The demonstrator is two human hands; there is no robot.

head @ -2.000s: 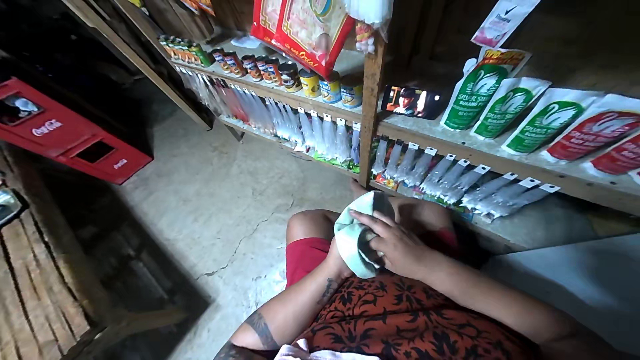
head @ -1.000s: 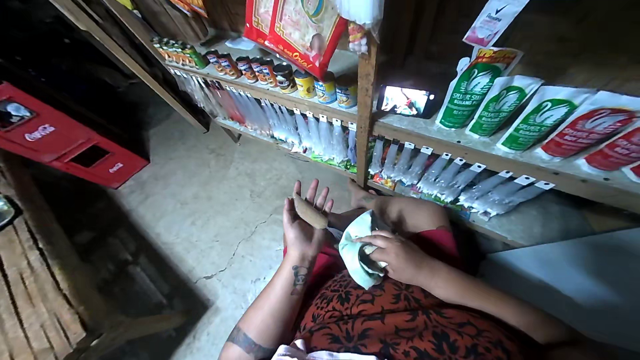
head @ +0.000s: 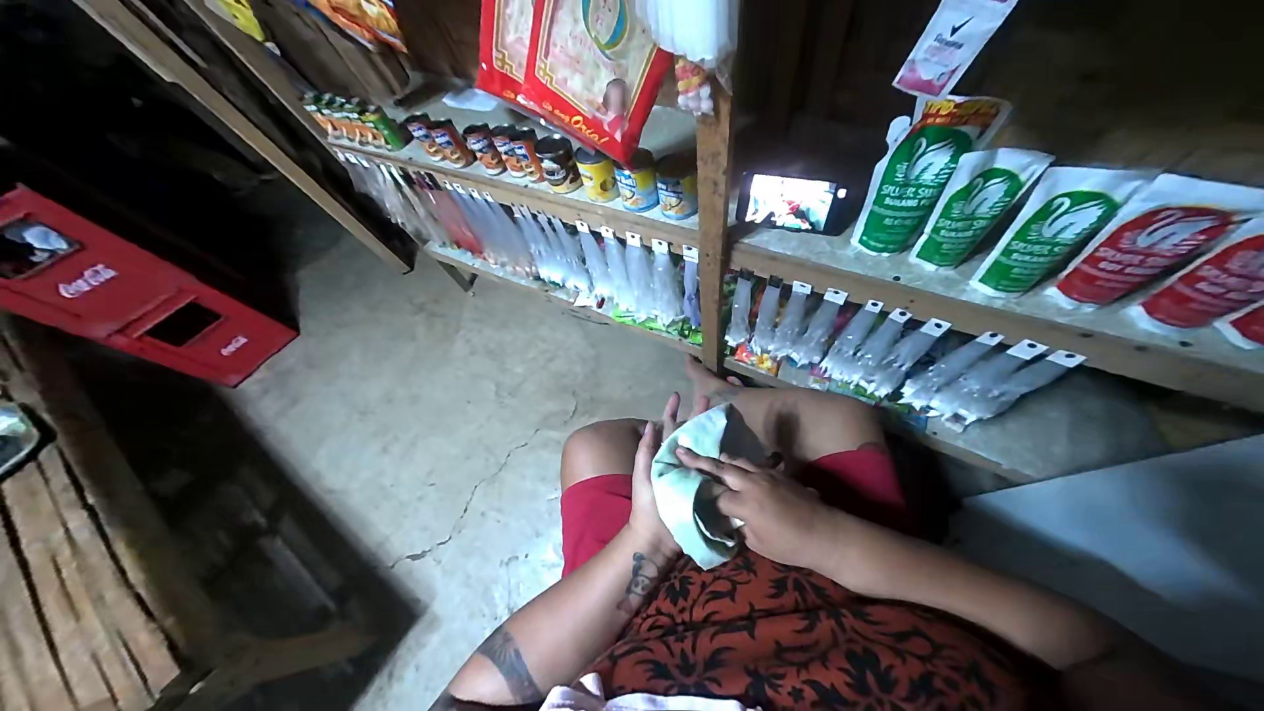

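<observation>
A pale green cloth [head: 691,484] is bunched between my two hands above my lap. My left hand [head: 652,489] is behind and to the left of it, palm against the cloth, with its fingers pointing up. My right hand [head: 775,509] presses on the cloth from the right, its fingers spread over the folds and its thumb side hidden. The brown oval object seen a second ago does not show; whether it lies under the cloth, I cannot tell.
Ahead stands a wooden shelf [head: 719,296] with food cans [head: 555,163], hanging plastic packets [head: 879,346], green and red pouches [head: 908,193] and a lit phone [head: 793,203]. A red Coca-Cola crate [head: 128,296] is at left, near a wooden plank table [head: 79,553].
My left hand was held out palm up with a brown oval object a second ago; it has moved right, against the cloth. My right hand has stayed on the cloth.
</observation>
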